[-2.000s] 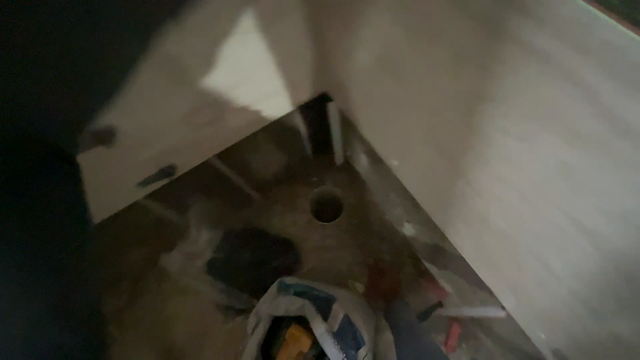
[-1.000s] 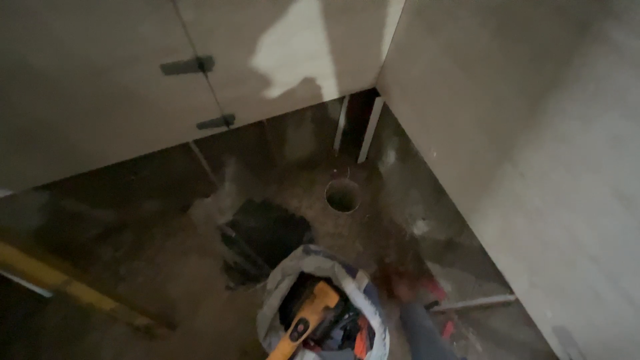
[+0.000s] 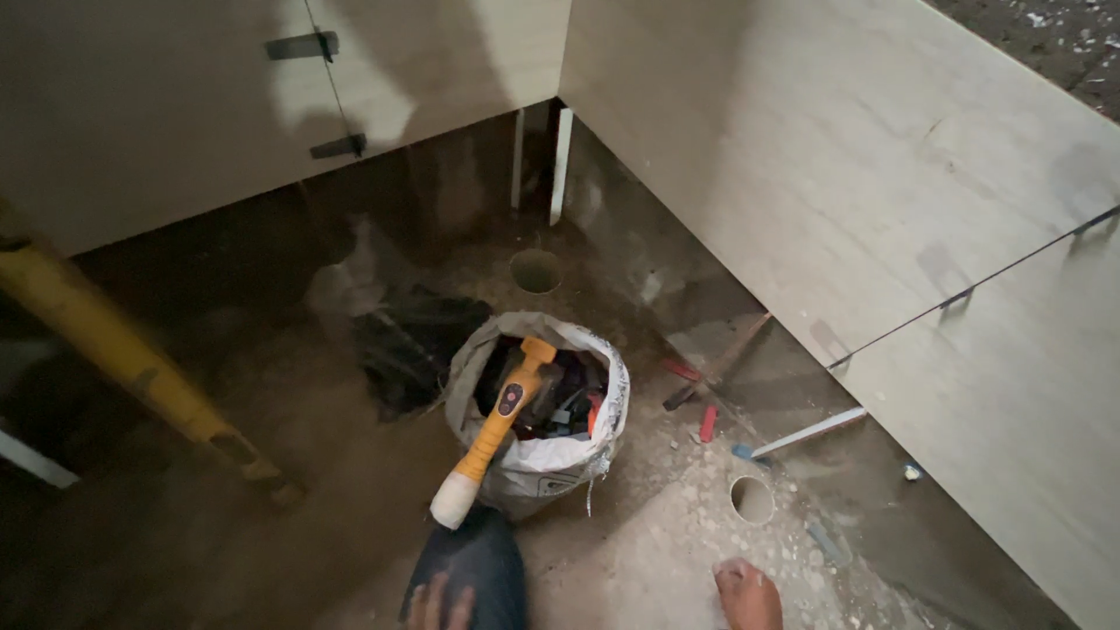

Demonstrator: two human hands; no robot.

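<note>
My left hand (image 3: 440, 604) rests on my dark-clothed knee at the bottom, fingers slightly spread, nothing seen in it. Over the floor at the lower right is my right hand (image 3: 750, 595), its fingers curled; whether it holds anything cannot be told. Ahead of my knee stands a white woven sack (image 3: 547, 455) with its rim rolled open, filled with small dark, grey and red pieces. A yellow-orange handheld tool (image 3: 494, 429) with a white end lies across the sack's rim, its white end toward my knee.
Large wall tiles (image 3: 831, 192) with dark clips (image 3: 302, 45) meet in a corner above a bare lower strip. The floor has two round pipe openings (image 3: 535, 270), (image 3: 752, 500), black plastic sheeting (image 3: 407, 350), red wedges (image 3: 708, 423) and a white strip (image 3: 809, 430). A yellow pole (image 3: 131, 350) slants at left.
Both hands have come into view at the bottom. The yellow-orange tool now lies with its white end over the sack's near rim. The view has shifted.
</note>
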